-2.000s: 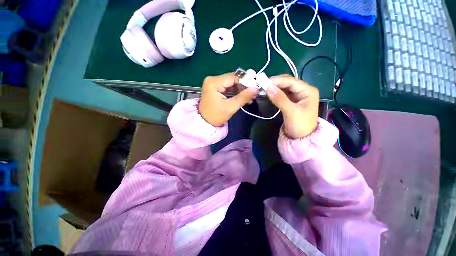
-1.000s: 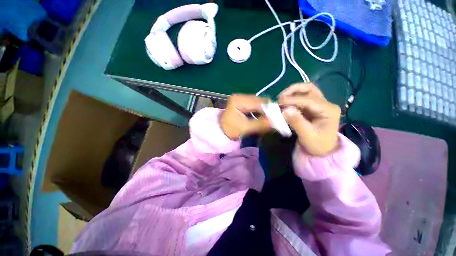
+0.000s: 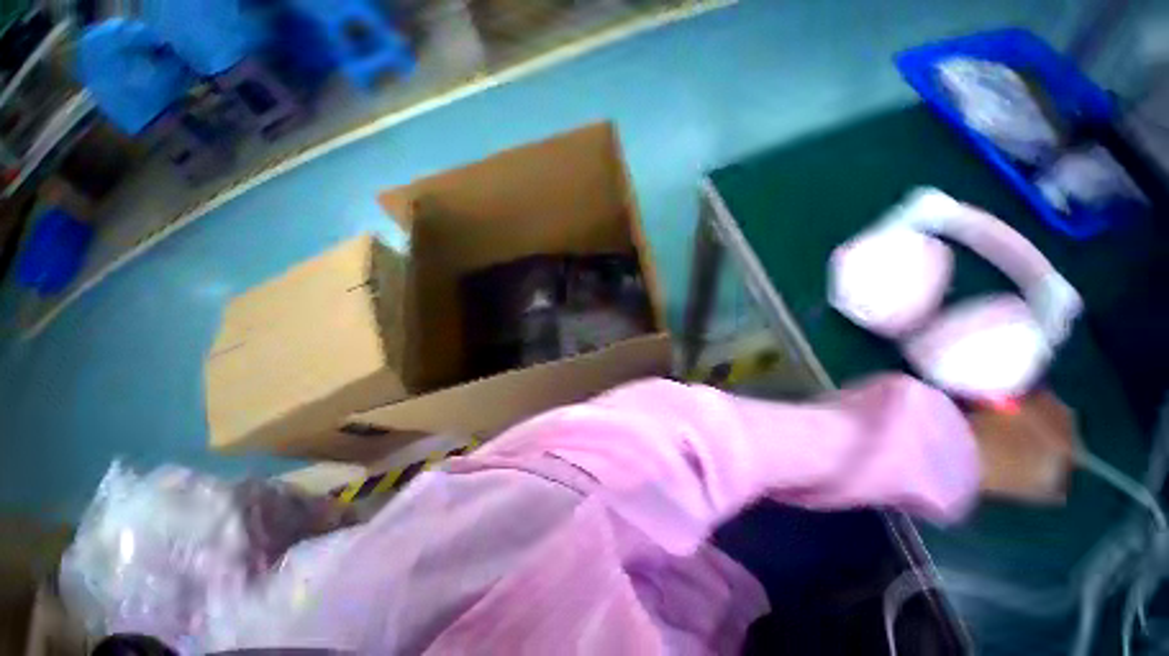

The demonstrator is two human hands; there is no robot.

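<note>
White and pale pink headphones (image 3: 983,346) lie on the green bench (image 3: 795,192) at the right, with the band curving to the upper right. My left hand (image 3: 1029,449) is blurred beside the lower ear cup and seems to touch it; I cannot tell whether it grips. A small red glow shows between the hand and the cup. A white cable (image 3: 1128,487) runs from near this hand to the right edge, with blurred loops below. My right hand is not in view.
A blue tray (image 3: 1083,221) with clear plastic bags is at the upper right of the bench. An open brown cardboard box (image 3: 526,192) with dark contents stands on the floor at the centre. Clear plastic (image 3: 154,551) is at the lower left. Blue stools (image 3: 186,45) stand at the upper left.
The view has swung left and tilted. My left hand has left the small white piece and is now at the headphones. My right hand, the mouse and the pink mat have gone out of view.
</note>
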